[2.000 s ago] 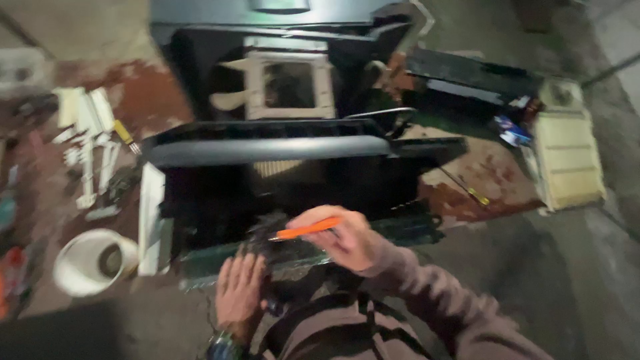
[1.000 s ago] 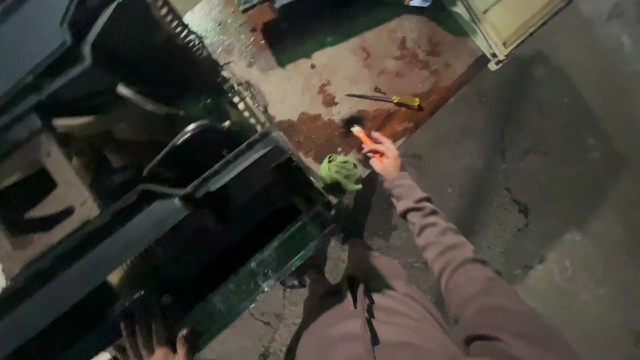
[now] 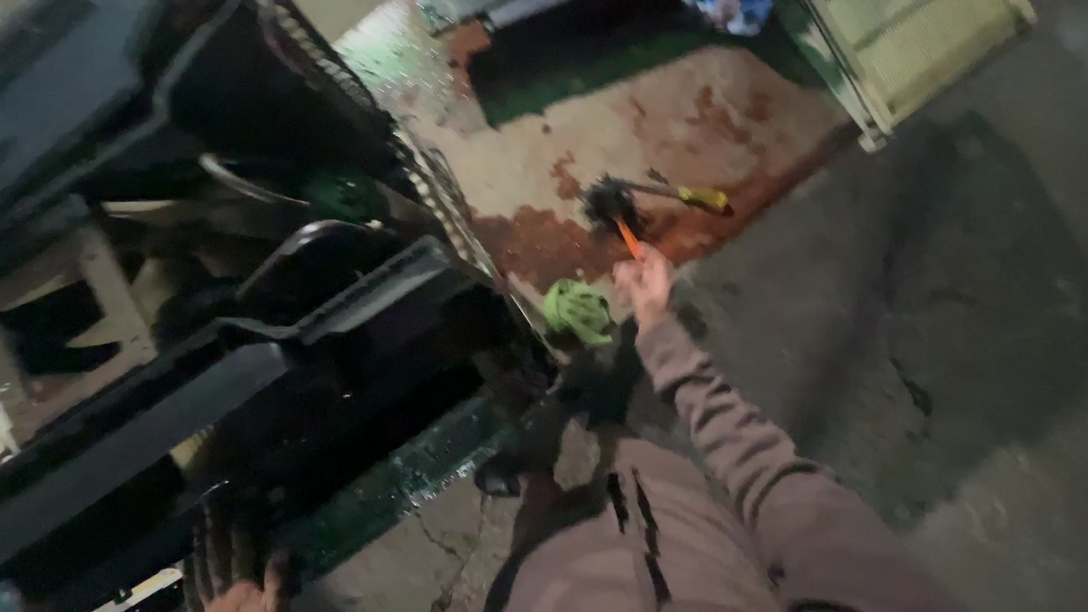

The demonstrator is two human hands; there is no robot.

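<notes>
My right hand [image 3: 644, 276] grips the orange handle [image 3: 628, 240] of a tool whose far end meets a dark bristly clump [image 3: 610, 202] on the stained table. Beside that clump lies a screwdriver with a yellow handle [image 3: 704, 199]. A crumpled green cloth or glove [image 3: 578, 311] sits just left of my right hand. At the bottom left, my left hand [image 3: 234, 569] is spread with its fingers apart against the large black plastic housing [image 3: 365, 357]; its lower part is cut off by the frame.
A dark green-edged panel [image 3: 544, 76] lies at the table's back. A cream ribbed plastic panel [image 3: 926, 59] stands at the upper right, near a blue and white item [image 3: 733, 14]. Cracked concrete floor [image 3: 850, 340] spreads to the right. Another dark casing [image 3: 76, 76] fills the upper left.
My right hand, with the orange-handled tool, has moved from near my left hand to the table at the right, beside the screwdriver. The view has swung strongly to the right.
</notes>
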